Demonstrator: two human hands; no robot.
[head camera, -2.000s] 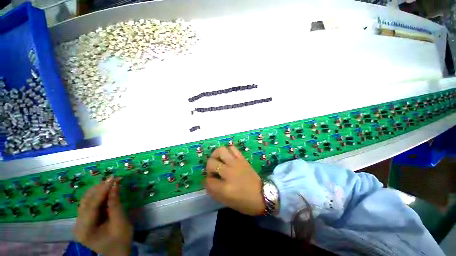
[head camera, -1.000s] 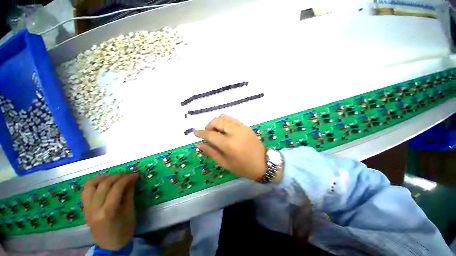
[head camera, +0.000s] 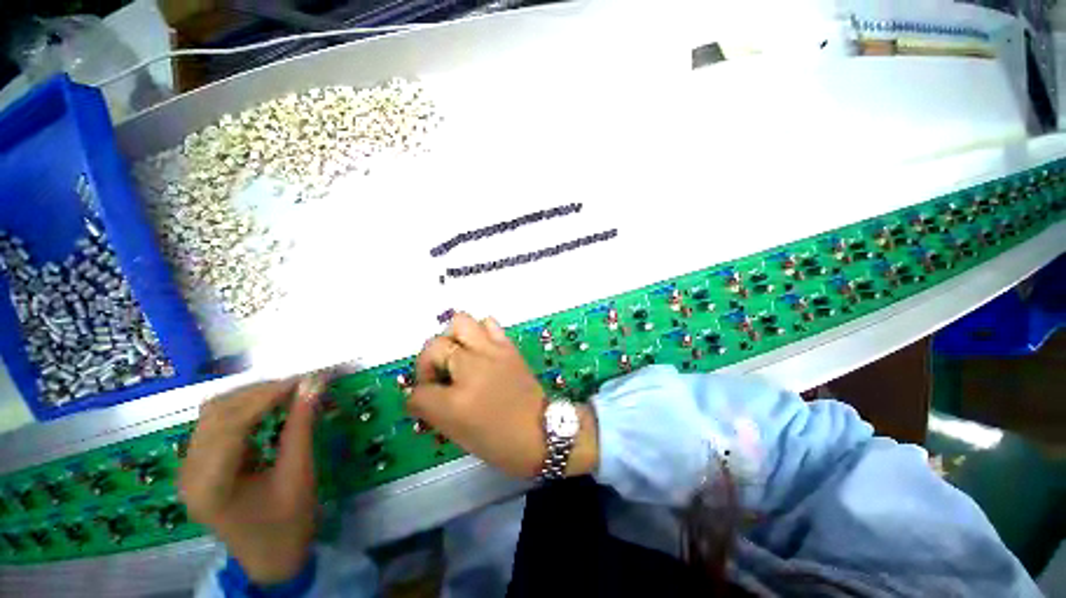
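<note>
A long green circuit board strip (head camera: 701, 318), crowded with small parts, runs along the near bench edge. My left hand (head camera: 251, 473), with a blue band at the wrist, is over the strip, thumb and fingertips close together; it is blurred and I cannot tell if it holds a part. My right hand (head camera: 473, 391), with a silver watch, is over the strip's far edge, fingers curled; whatever may be between its fingertips is hidden. Two rows of small black components (head camera: 532, 254) lie on the white surface beyond, with a few black pieces (head camera: 445, 315) just past my right fingertips.
A blue bin (head camera: 164, 292) with silvery cylinders (head camera: 88, 327) stands at the left. A cream component pile (head camera: 304, 134) lies beside it. A dark piece (head camera: 708, 55) and a pale blue and tan comb-like strip (head camera: 923, 39) lie at the far right. A white cable crosses behind the bench.
Over the last second my right hand has moved left and nearer, away from the few black pieces towards my left hand. My left hand's thumb and fingers have shifted. Fewer pieces show in the short black group.
</note>
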